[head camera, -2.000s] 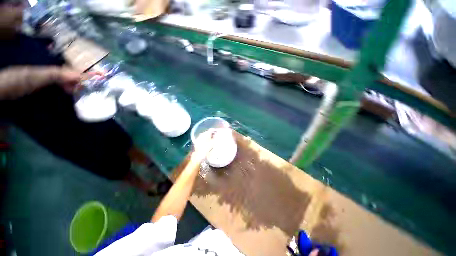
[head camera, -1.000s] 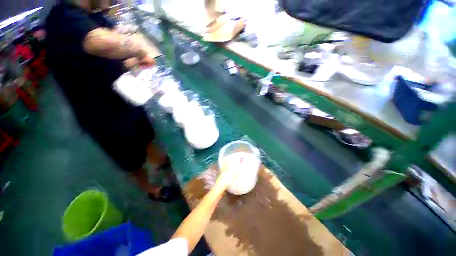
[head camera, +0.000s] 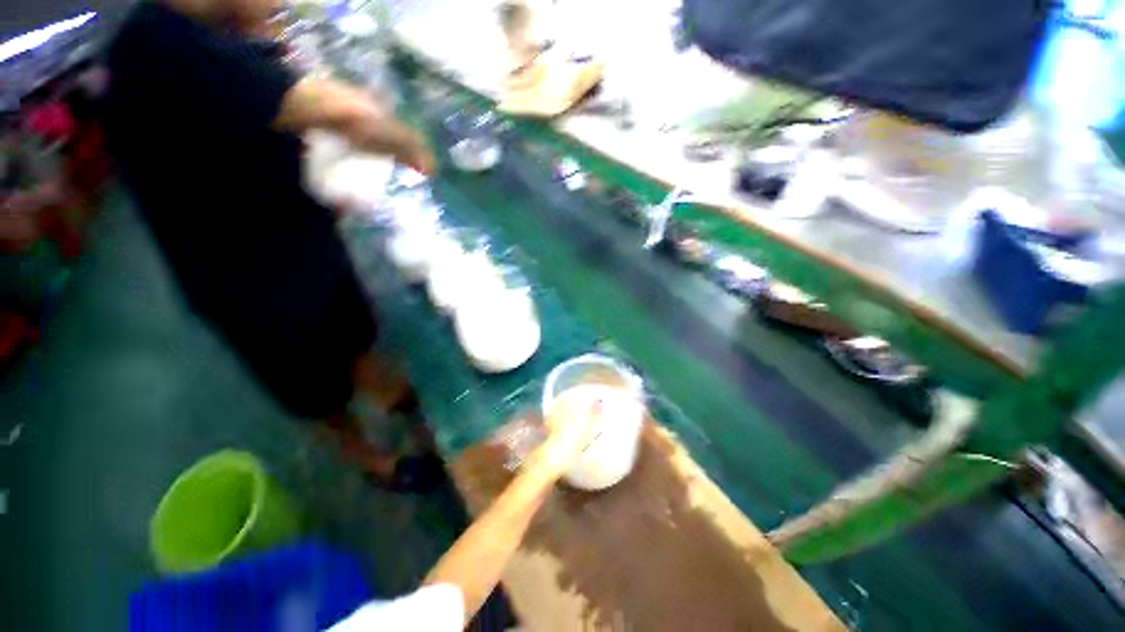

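Note:
My left hand (head camera: 570, 435) is on a clear container (head camera: 614, 447) with a white base, at the far left end of the tan cardboard sheet (head camera: 703, 543). The hand grips the near side of the container; the fingers are blurred against the white. The container's clear rim faces up and away. The cardboard under it has a dark wet patch. My right hand is not in view.
Waiting white containers (head camera: 497, 326) stand in a close row beyond mine. A coworker in black (head camera: 234, 210) reaches over the row's far end. The green conveyor (head camera: 740, 395) runs along the right. A green bucket (head camera: 210, 512) and blue bin (head camera: 253, 593) are at lower left.
The view has swung left since two seconds ago, and my right hand with the blue cloth has left the picture. My left hand stays on the container. The coworker's arm has moved.

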